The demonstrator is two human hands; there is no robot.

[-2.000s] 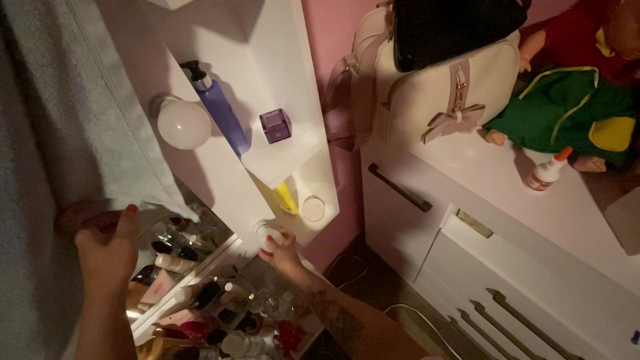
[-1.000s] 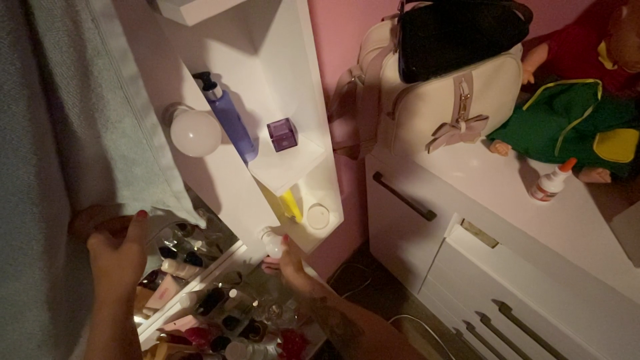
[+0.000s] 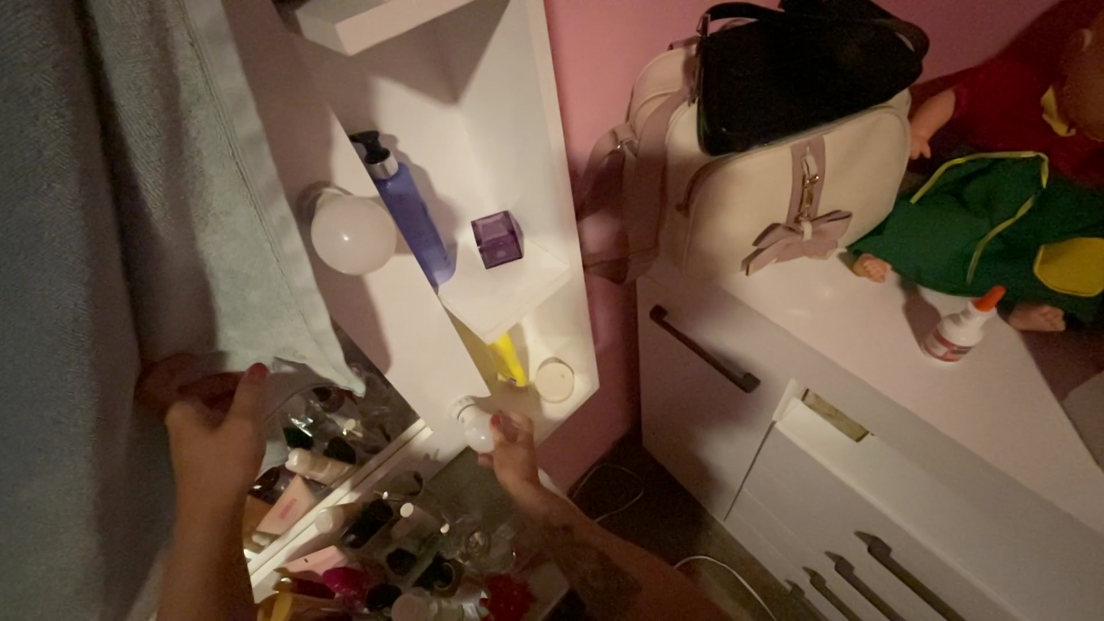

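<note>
My left hand (image 3: 216, 414) grips the lower part of a light grey-blue towel (image 3: 233, 259) that hangs at the left. My right hand (image 3: 513, 448) has its fingers on a small white light bulb (image 3: 474, 424) set in the edge of the white shelf unit (image 3: 388, 345). A larger round white bulb (image 3: 352, 233) sits higher on the same edge. Inside the shelves stand a blue pump bottle (image 3: 414, 220), a purple glass cube (image 3: 498, 239), a yellow tube (image 3: 509, 358) and a round cream-coloured item (image 3: 555, 380).
Many cosmetic bottles and tubes (image 3: 371, 522) crowd below, beside a mirror edge. On the white dresser (image 3: 828, 336) at the right are a cream backpack (image 3: 776, 190) with a black bag (image 3: 802, 78), a doll (image 3: 992, 224) and a glue bottle (image 3: 962, 328). A white cable (image 3: 733, 573) lies on the floor.
</note>
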